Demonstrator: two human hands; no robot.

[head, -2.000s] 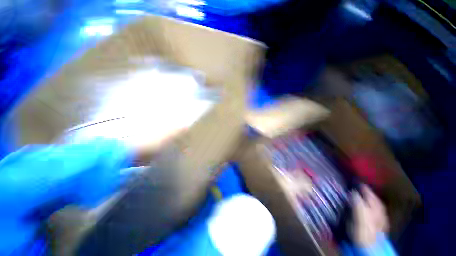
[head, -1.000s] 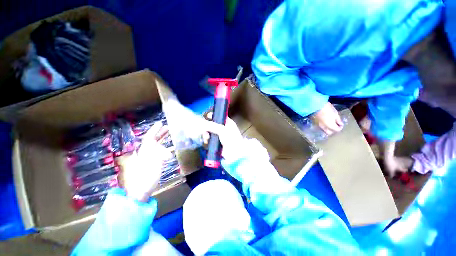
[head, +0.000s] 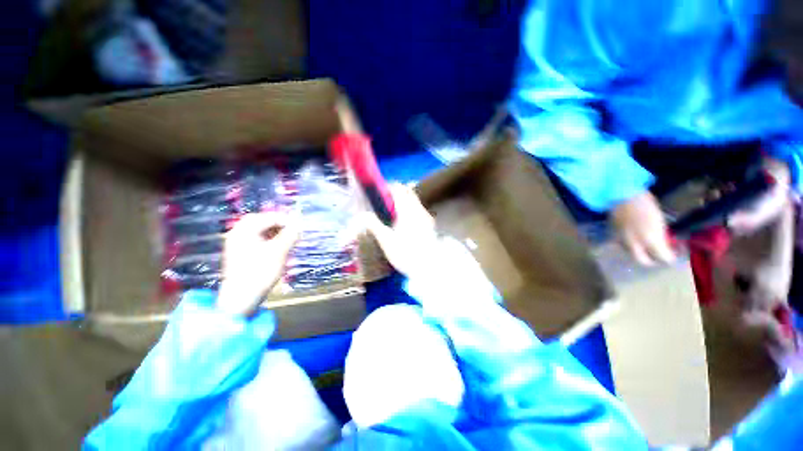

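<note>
My right hand holds a black hand pump with red ends, tilted, above the right wall of the packing carton. My left hand is over the carton, fingers bent near a clear poly bag; blur hides whether the fingertips pinch it. The bag's extent is unclear against the shiny bags below. Bagged pumps, glossy black with red ends, lie side by side in columns in the packing carton.
The supply carton stands at right, a pale strip beyond it. A co-worker reaches over the co-worker's carton, with red parts inside. The scrap carton is at upper left.
The view has shifted, so the cartons sit further right. The pump in my right hand has gone from upright to tilted, its top leaning left. The co-worker's hand has moved to the pale flap, near a dark pump.
</note>
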